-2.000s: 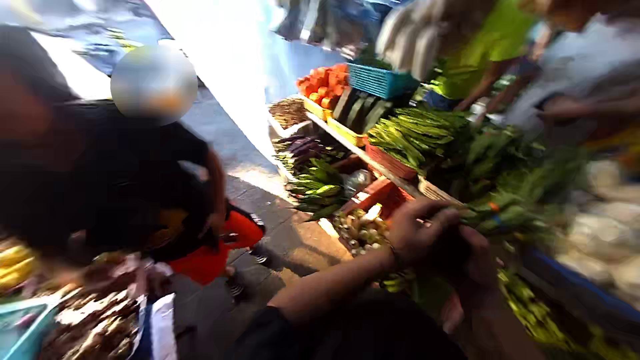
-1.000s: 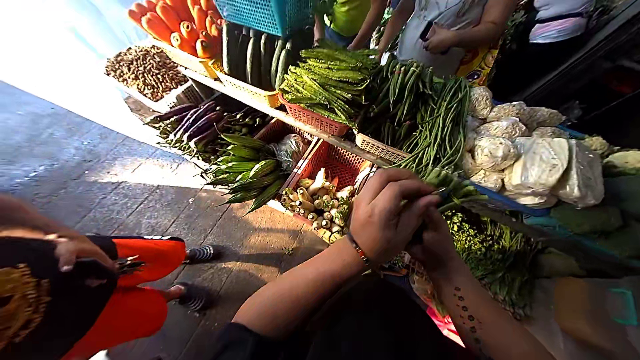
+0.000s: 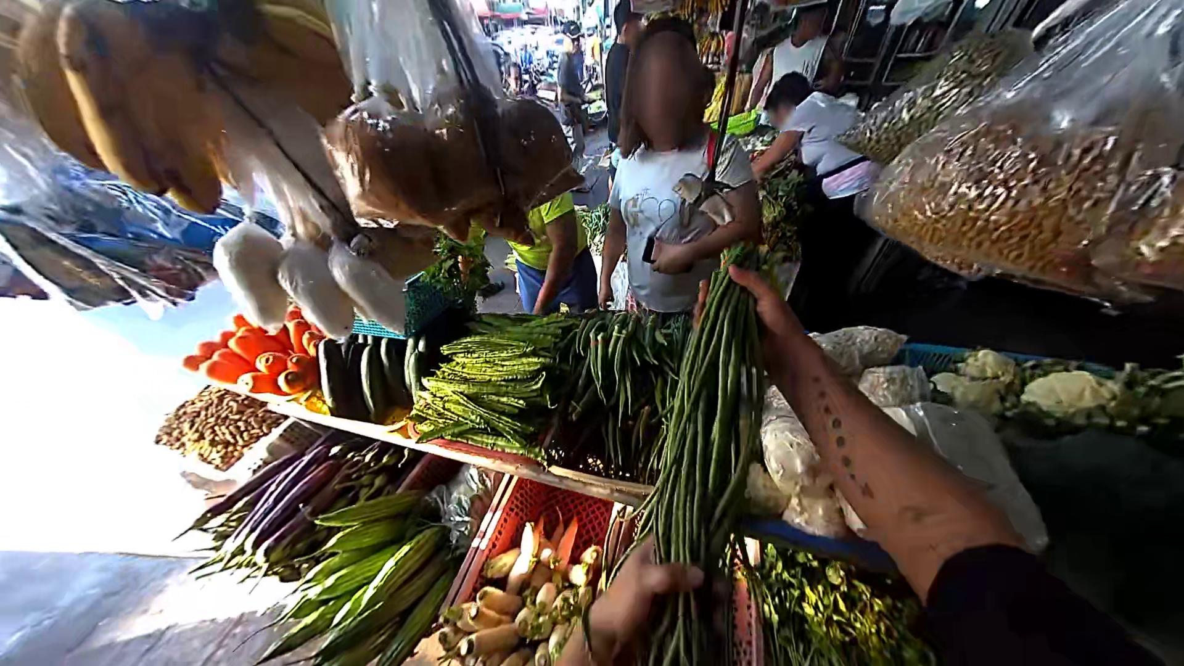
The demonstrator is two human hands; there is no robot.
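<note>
A long bundle of green string beans [image 3: 708, 416] stands nearly upright in front of me, held at two places. My right hand [image 3: 763, 310] grips it near the top, with the forearm reaching in from the lower right. Lower down, my left hand [image 3: 638, 592] closes around the bundle, above a red plastic crate [image 3: 536, 504] of white radishes [image 3: 527, 592]. Behind the beans lie more green pods [image 3: 615, 361] and, to their left, ridged light-green vegetables [image 3: 499, 370].
Bagged bananas [image 3: 139, 102] and bags of dried goods [image 3: 1008, 185] hang overhead. Carrots [image 3: 264, 351], eggplants [image 3: 287, 490] and ridged gourds [image 3: 370, 564] lie left; wrapped white produce [image 3: 953, 453] and cauliflower [image 3: 1068, 393] lie right. A person [image 3: 680, 203] stands across the stall.
The view has tilted up toward the hanging bags. My hands, close together a second ago, are now apart, one high and one low on the bean bundle, which now stands upright.
</note>
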